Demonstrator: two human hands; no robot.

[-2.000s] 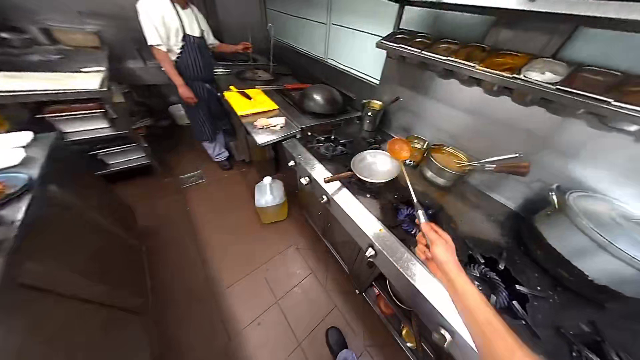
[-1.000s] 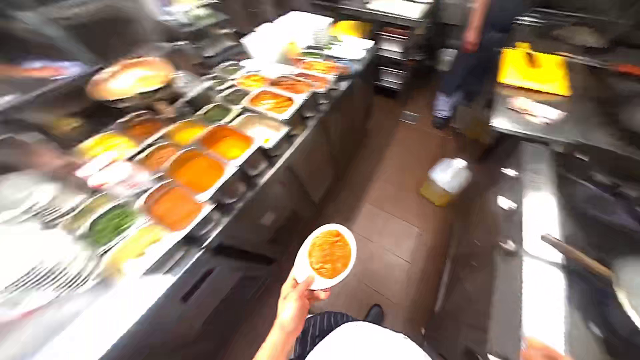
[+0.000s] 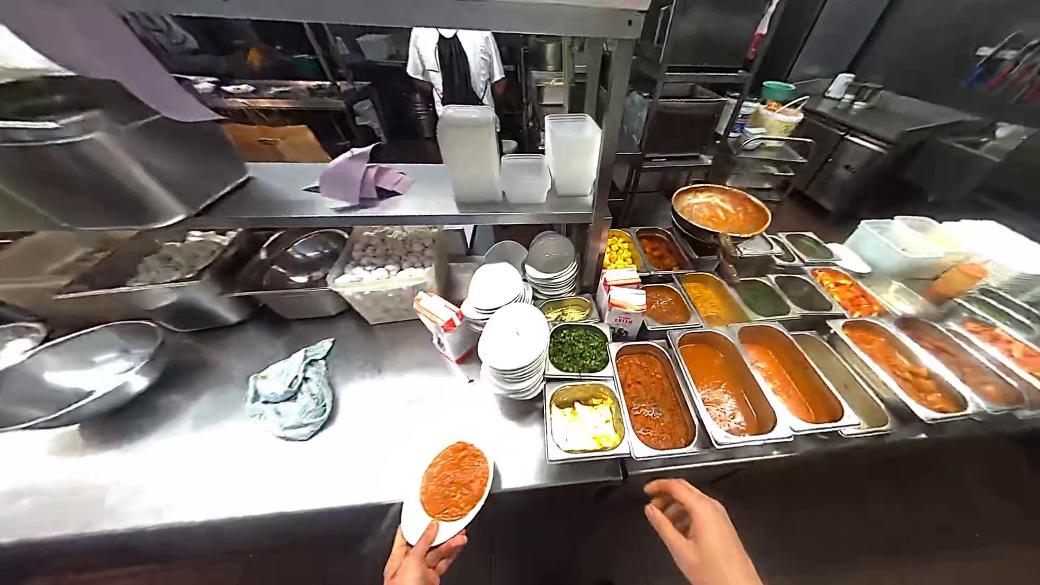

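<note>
My left hand (image 3: 424,556) grips the near rim of a white oval dish (image 3: 414,522) filled with orange-red curry (image 3: 457,481), at the front edge of the steel counter. To its right, my right hand (image 3: 699,528) is raised in front of the counter edge, fingers curled and apart, holding nothing. Nearest to it are a steel pan of dark red sauce (image 3: 655,398) and a pan of orange sauce (image 3: 727,386). Behind the dish stand stacked white plates (image 3: 514,345), beside small pans of chopped green herbs (image 3: 578,349) and a pale yellow food (image 3: 585,418).
A crumpled cloth (image 3: 292,390) and a large steel bowl (image 3: 77,374) lie on the left counter (image 3: 187,479). A pan with a handle (image 3: 721,213) stands behind the sauce pans. An overhead shelf (image 3: 390,199) holds plastic tubs (image 3: 470,154). A person (image 3: 457,69) stands beyond it.
The view has turned from the stove to the serving counter. My right hand, on a ladle two seconds ago, is now empty. The dish in my left hand is now at the counter's edge.
</note>
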